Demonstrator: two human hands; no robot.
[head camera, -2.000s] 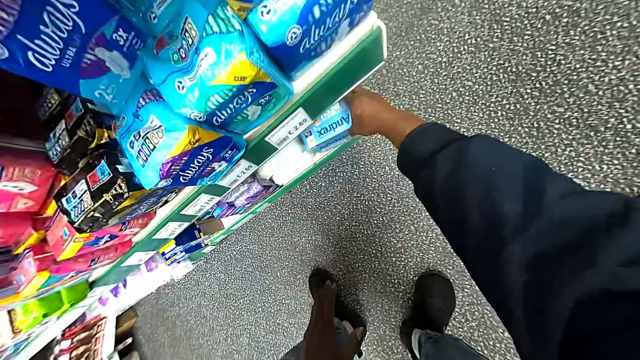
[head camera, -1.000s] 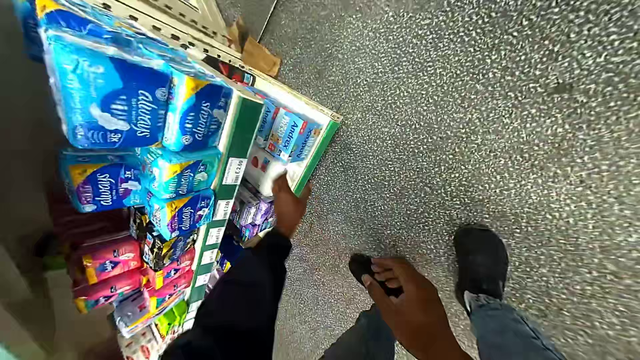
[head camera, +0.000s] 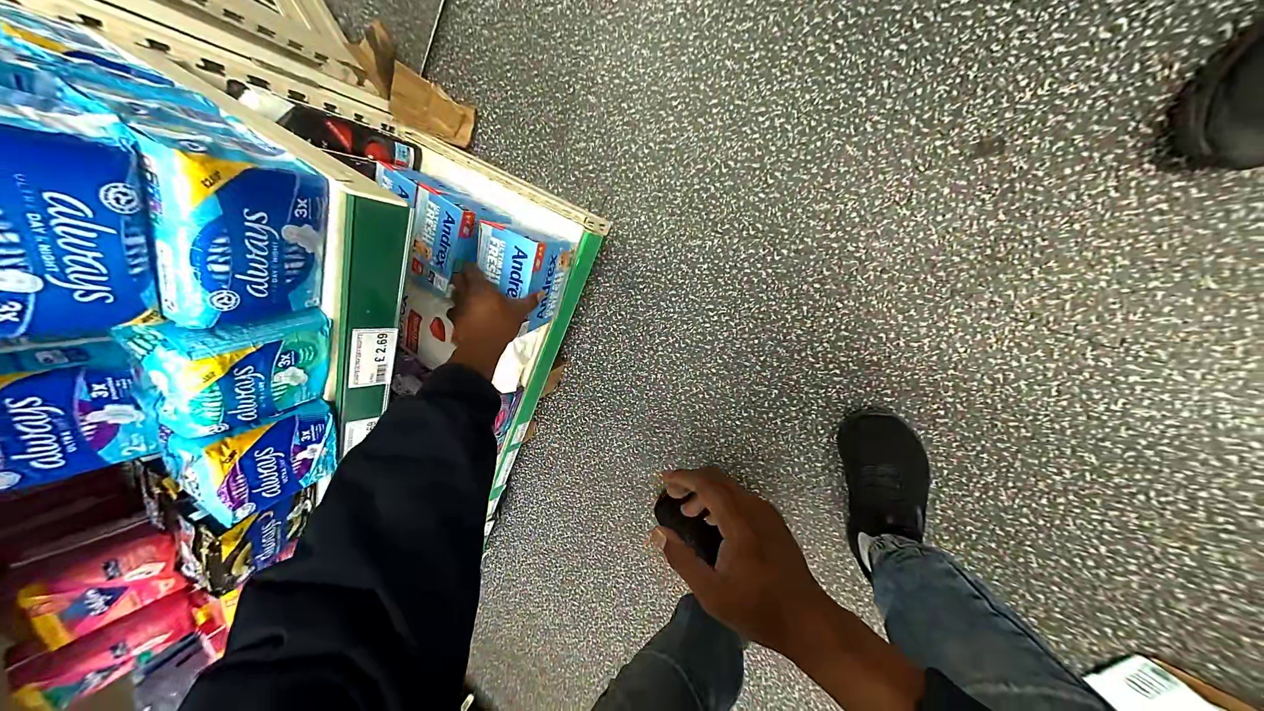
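My left hand (head camera: 486, 314) reaches into the low shelf, fingers and thumb spread around the near end of a blue-and-white Andrex box (head camera: 512, 259). More Andrex boxes stand beside it: one (head camera: 439, 232) on its left, another (head camera: 555, 281) against the shelf's outer edge. Under the hand and wrist lies a white pack with a red mark (head camera: 427, 328); the hand partly hides it. My right hand (head camera: 741, 558) hangs over the floor with fingers curled and apart, holding nothing. The black thing seen between its fingers is my shoe (head camera: 688, 523).
Always sanitary pad packs (head camera: 242, 237) fill the shelf above, behind a green price strip (head camera: 373, 286). Pink packs (head camera: 104, 583) are at lower left. Torn brown cardboard (head camera: 430, 104) lies by the shelf's far end. Another person's dark shoe (head camera: 1224, 109) shows at upper right; a labelled box (head camera: 1150, 683) sits at lower right.
Two seconds ago my right hand was at an Andrex box on the shelf; it is now away, over the floor. My left hand has come to the shelf and moved onto an Andrex box.
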